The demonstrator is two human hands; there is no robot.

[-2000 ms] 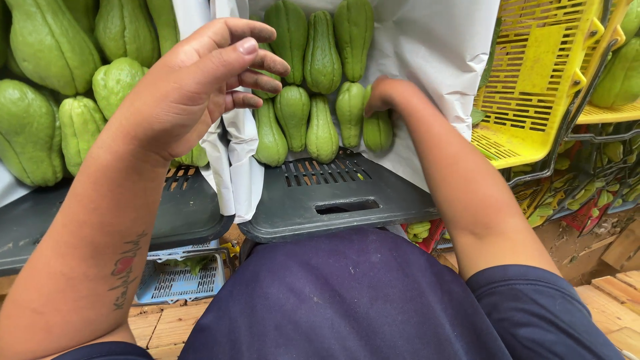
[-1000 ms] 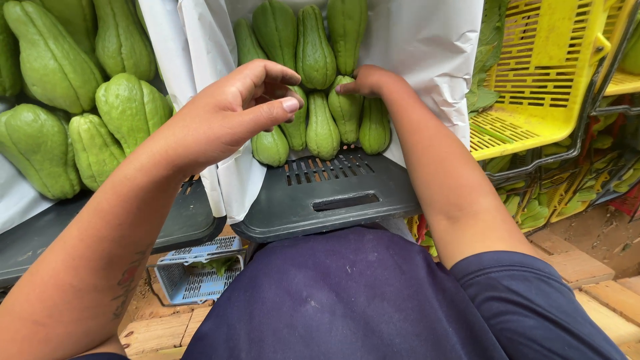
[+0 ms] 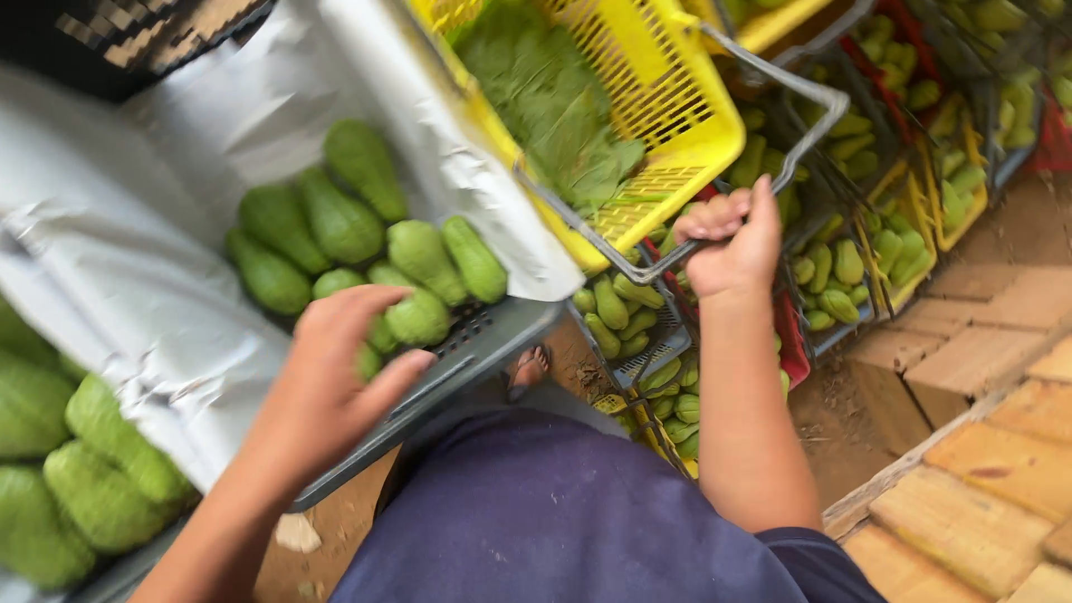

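My left hand [image 3: 343, 377] is over the near side of a dark plastic crate [image 3: 502, 335] lined with white paper, its thumb and fingers apart beside the closest chayotes. Several green chayotes [image 3: 339, 218] lie in rows in that crate. My right hand [image 3: 733, 239] has its fingers closed around the grey metal handle [image 3: 812, 138] of a yellow plastic basket [image 3: 695, 126]. Large green leaves [image 3: 544, 100] lie inside the basket. At the lower left, larger chayotes [image 3: 105, 494] fill another lined crate.
Several crates of small chayotes [image 3: 837, 276] stand on the ground at the right. Wooden blocks or planks [image 3: 988, 444] lie at the lower right. A foot in a sandal [image 3: 529, 368] shows below the crate's edge.
My right hand has left the chayotes in the lined crate and taken hold of the yellow basket's handle. My left hand remains over that crate. The view has turned strongly toward the right.
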